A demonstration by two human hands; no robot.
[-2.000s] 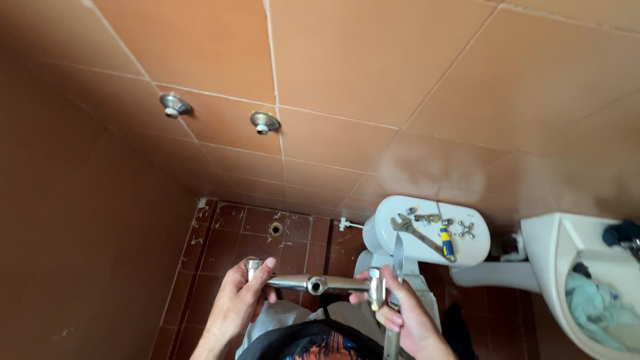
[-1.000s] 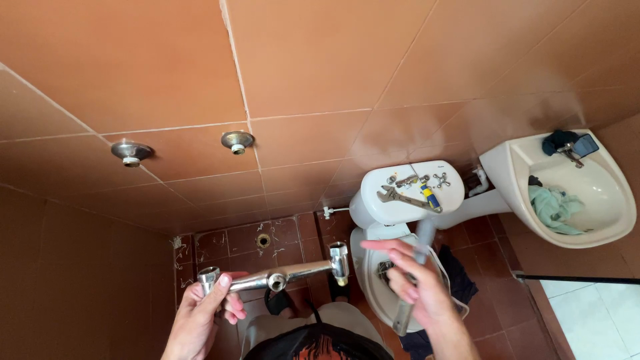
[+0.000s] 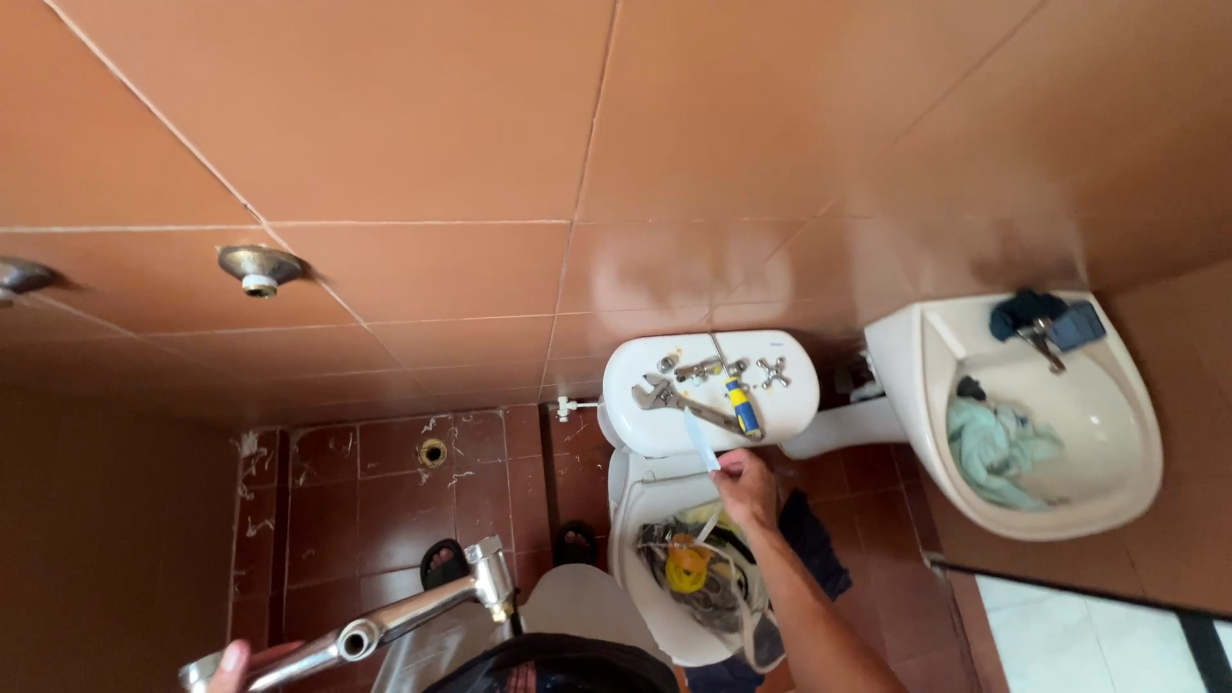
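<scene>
My left hand (image 3: 241,666) grips the left end of a chrome shower mixer body (image 3: 414,616) at the lower left. With its fingers, my right hand (image 3: 747,489) holds a thin pale-blue strip-like tool (image 3: 701,443) at the front edge of the toilet cistern lid (image 3: 626,423). On that lid lie an adjustable wrench (image 3: 688,404), a blue and yellow screwdriver (image 3: 742,406), a chrome cross handle (image 3: 772,372) and small metal fittings (image 3: 703,370). A chrome wall flange with a pipe stub (image 3: 260,268) sticks out of the tiled wall; another flange (image 3: 21,277) is at the left edge.
The toilet bowl (image 3: 630,577) is heaped with a bag and assorted items. To the right, a washbasin (image 3: 1107,462) holds a pale green cloth (image 3: 996,448). A floor drain (image 3: 432,452) and a small supply valve (image 3: 568,408) lie near the wall base.
My right hand has moved away from the mixer body to the cistern lid, carrying the strip-like tool. My left hand still holds the mixer. The view has shifted to the right.
</scene>
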